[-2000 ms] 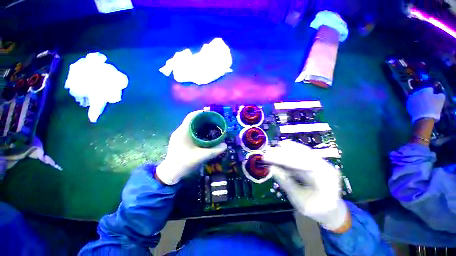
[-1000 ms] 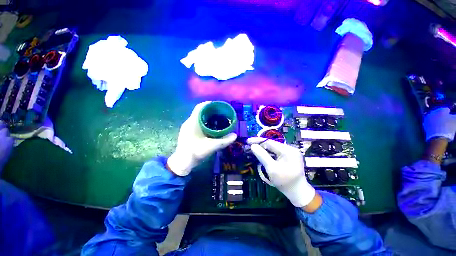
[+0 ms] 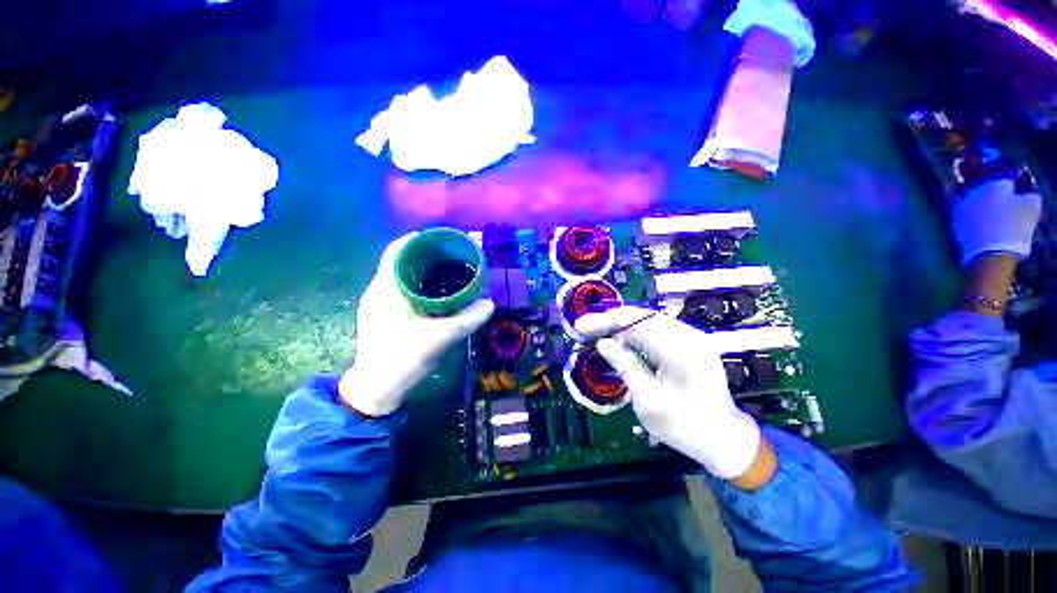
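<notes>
My left hand (image 3: 400, 336), in a white glove, holds the green cup (image 3: 440, 271), dark inside, over the left edge of the circuit board (image 3: 545, 434). My right hand (image 3: 672, 388), also gloved, is above the toroidal inductors (image 3: 583, 248), over the middle and lower ones. Its fingers are pinched on a thin dark stick, the coating brush (image 3: 639, 320); its tip is hard to make out. A smaller copper ring (image 3: 507, 339) shows left of them. White bars, the heat sinks (image 3: 715, 279), lie on the board's right side.
Two crumpled white cloths (image 3: 203, 180) (image 3: 458, 119) lie on the green bench. A pinkish wrapped bundle (image 3: 752, 102) lies at the back right. Another board (image 3: 42, 249) is at the far left. At the right a person's gloved hand (image 3: 994, 221) is on another board.
The view has shifted. My left hand and the cup have moved left, off the small ring. My right hand has moved from near the cup to the right, over the inductors.
</notes>
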